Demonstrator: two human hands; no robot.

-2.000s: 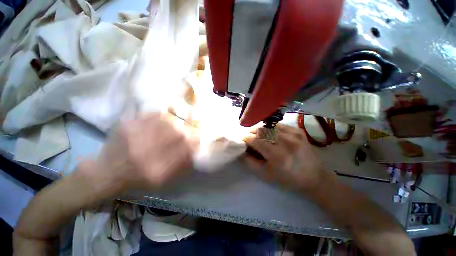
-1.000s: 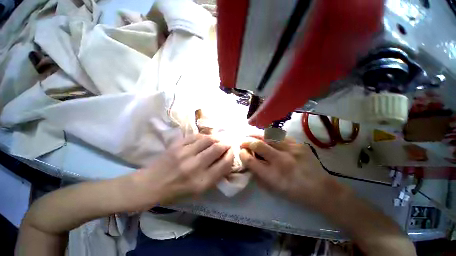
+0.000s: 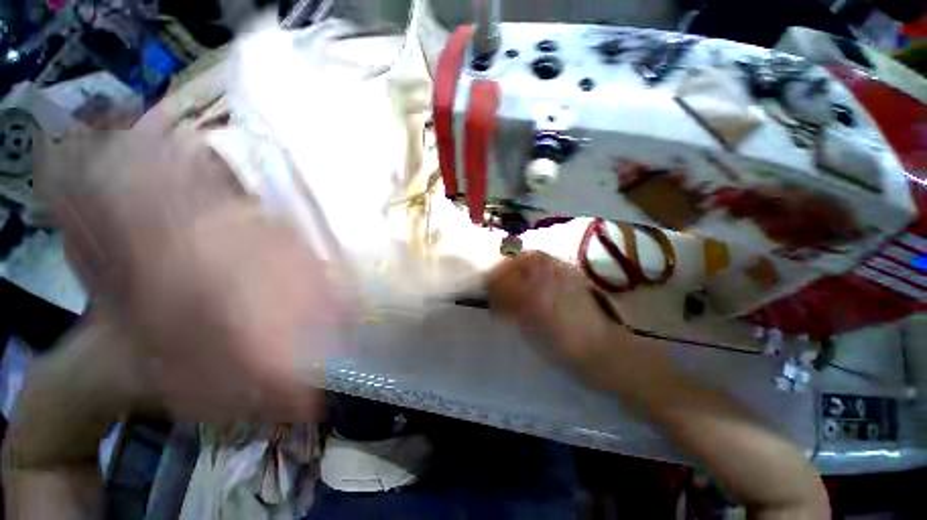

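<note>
The cream garment (image 3: 315, 132) lies left of the needle area of the sewing machine (image 3: 610, 112), overexposed by the lamp, its near end in front of the needle. My left hand (image 3: 213, 254) is large and badly blurred, raised at the left in front of the garment; its fingers cannot be made out. My right hand (image 3: 539, 295) is at the garment's near edge, just in front of the presser foot (image 3: 503, 221). Its fingertips are lost in glare and blur, so its grip is not clear.
Scissors (image 3: 625, 256) with red and yellowish handles lie on the machine table (image 3: 468, 376) behind my right hand. A dark thin line runs right from there. More cream cloth (image 3: 249, 472) hangs below the table's front edge. Another machine part (image 3: 31, 142) shows at the far left.
My left hand has left the cloth by the needle and moved left and up toward the camera. My right hand stays near the needle. The view has shifted, showing more of the machine's arm.
</note>
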